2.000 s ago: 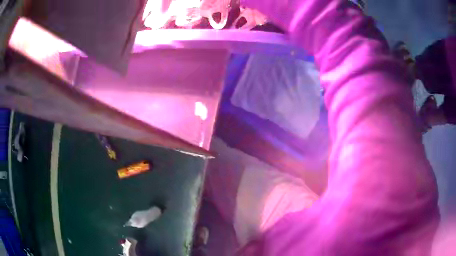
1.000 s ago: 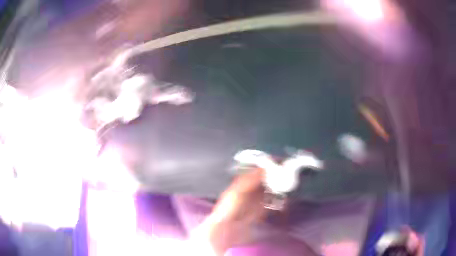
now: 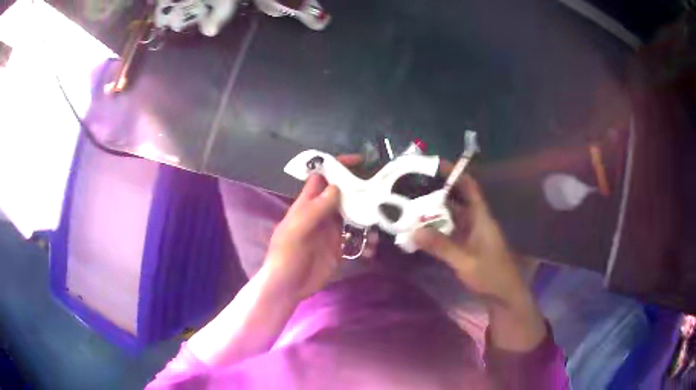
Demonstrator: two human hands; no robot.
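A white toy scooter body (image 3: pixel 366 199) is held between both my hands, above the front edge of the bench. My left hand (image 3: pixel 304 228) grips its left end, under a curved tip with a dark hole. My right hand (image 3: pixel 482 247) grips the right end, with fingers on a white rounded part (image 3: pixel 423 228). A red spot (image 3: pixel 419 145) shows on its far side. A pale rod with a flared end (image 3: pixel 462 162) sticks up at the right. A silvery wire loop (image 3: pixel 353 245) hangs below. The fingers behind the body are partly hidden.
The dark green bench (image 3: pixel 343 84) spans the view. White toy bodies (image 3: pixel 200 14) lie at its far left. A white glue bottle (image 3: pixel 565 192) and an orange stick (image 3: pixel 600 170) lie at the right. A blue bin (image 3: pixel 145 251) stands at the left; blue bin parts show at lower right.
The view has swung and steadied over the bench. The scooter body, blurred and by one hand a second ago, is now in both hands, closer to me. My right hand has come onto it.
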